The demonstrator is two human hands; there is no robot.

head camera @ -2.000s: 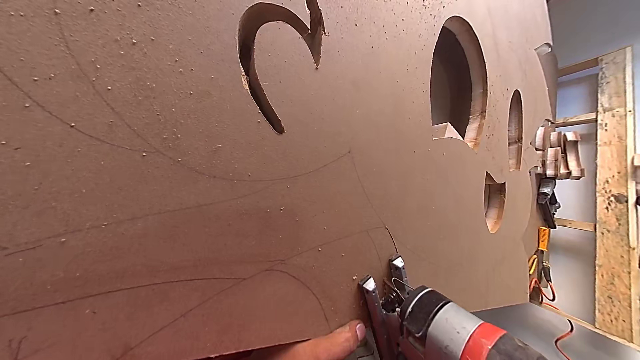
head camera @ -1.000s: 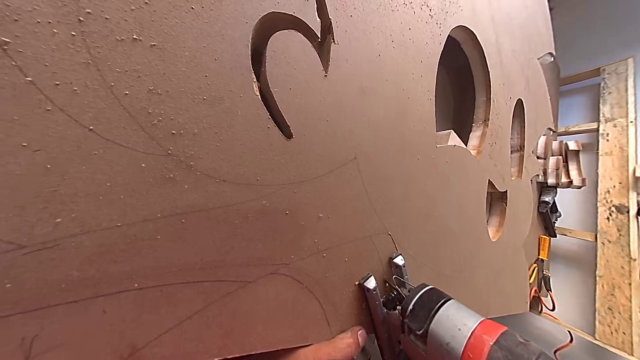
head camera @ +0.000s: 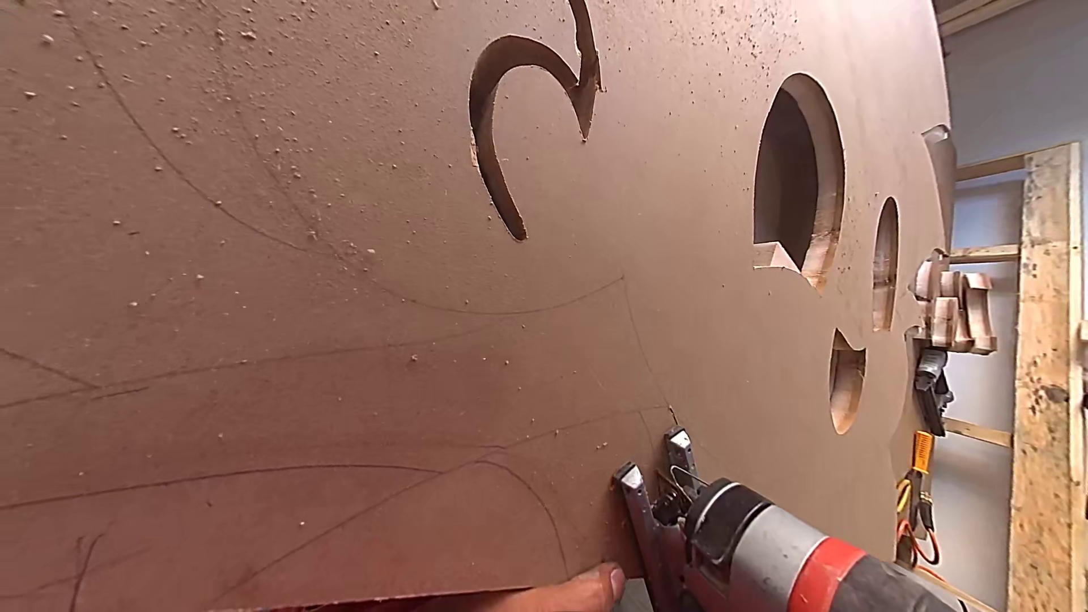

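A large brown board (head camera: 561, 374) with curved pencil lines fills most of the view. A jigsaw (head camera: 765, 544), with a grey, black and red body, stands at the lower right, its two-pronged metal shoe on the board beside a meeting of pencil lines. A short dark mark runs up from the shoe's tip. One finger or thumb of my left hand (head camera: 586, 591) shows at the board's lower edge, just left of the jigsaw; the rest is hidden. My right hand is out of view, and the jigsaw's rear end is cut off by the frame.
The board has a hooked cutout (head camera: 484, 110), a large oval opening (head camera: 786, 178) and smaller ones at right. Wood chips lie on it. Beyond its right edge are curved wooden pieces (head camera: 960, 310), a black-and-grey tool (head camera: 932, 387), an orange-handled tool (head camera: 922, 452) and a wooden frame (head camera: 1050, 365).
The jigsaw's shoe has come slightly nearer to the meeting of pencil lines. My left hand stays at the board's lower edge. The view has shifted a little.
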